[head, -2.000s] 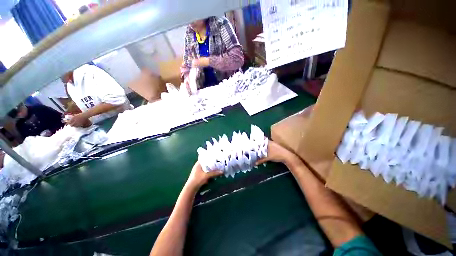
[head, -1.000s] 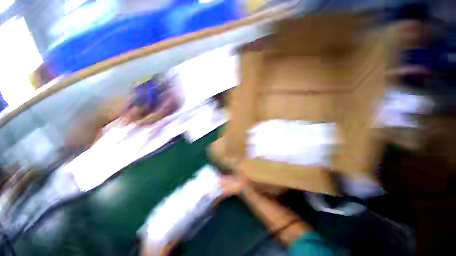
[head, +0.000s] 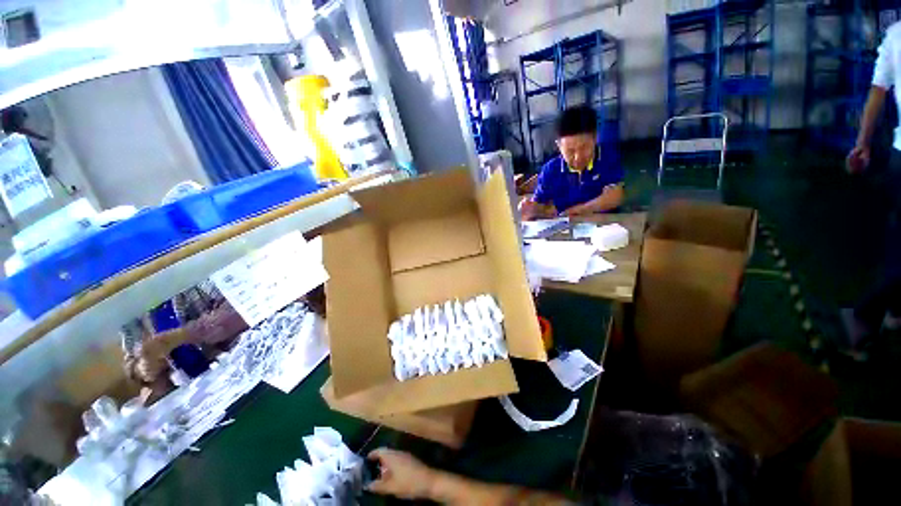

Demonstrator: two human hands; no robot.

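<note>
My right hand [head: 397, 473] is at the bottom centre, its fingers against the right end of a row of white wrapped packets [head: 318, 470]. The row overlaps like a fan and runs down to the bottom edge, which cuts it off. My left hand is out of the picture. An open shipping carton [head: 358, 341] stands tilted towards me, just beyond my right hand. White packet rows [head: 447, 338] lie inside its lower part. A flat brown carton [head: 435, 420] is under it.
Right of the carton are a curved white strip [head: 538, 419], a printed label [head: 576, 369] and a clear plastic bag [head: 672, 450]. White packets [head: 222, 380] lie at left. A person sits at a table [head: 593, 285] beyond; tall and open cartons stand right.
The view has swung right, so the carton now stands near the centre. The packet row, earlier between both hands, now shows at the bottom with my right hand; my left hand has left the picture.
</note>
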